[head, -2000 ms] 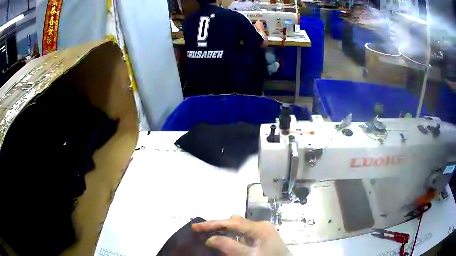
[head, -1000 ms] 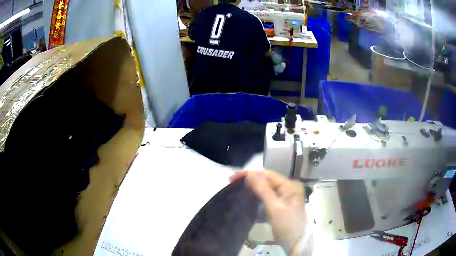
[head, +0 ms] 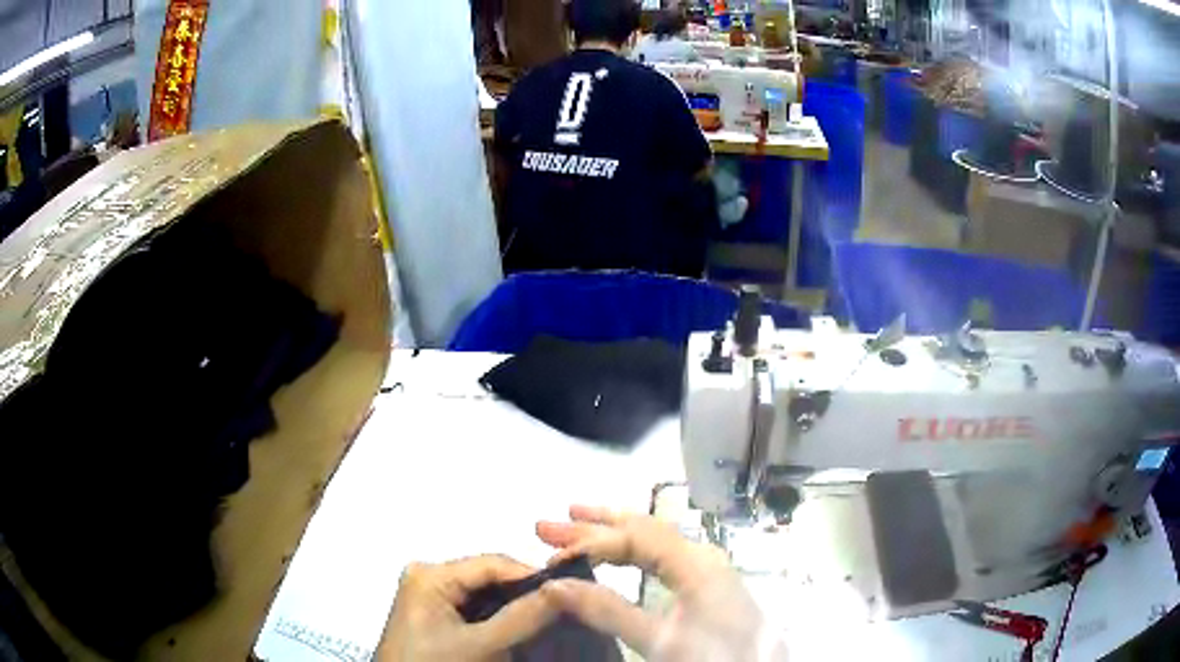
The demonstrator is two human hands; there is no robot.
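My left hand and my right hand both pinch a black work piece at the front edge of the table, left of the needle area. The top edge of the piece is bunched between the fingers; its lower part is cut off by the picture's edge. The white sewing machine with orange-red lettering stands to the right. My right hand is in front of part of its bed, and the presser foot is hard to make out.
Black pieces lie at the table's back edge. A cardboard box full of black fabric stands left. Red-handled snips lie right, below the machine. Blue bins and a seated person are behind.
My right hand has come down and nearer with the black piece, which was raised and spread a second ago. My left hand has come into view and grips it too.
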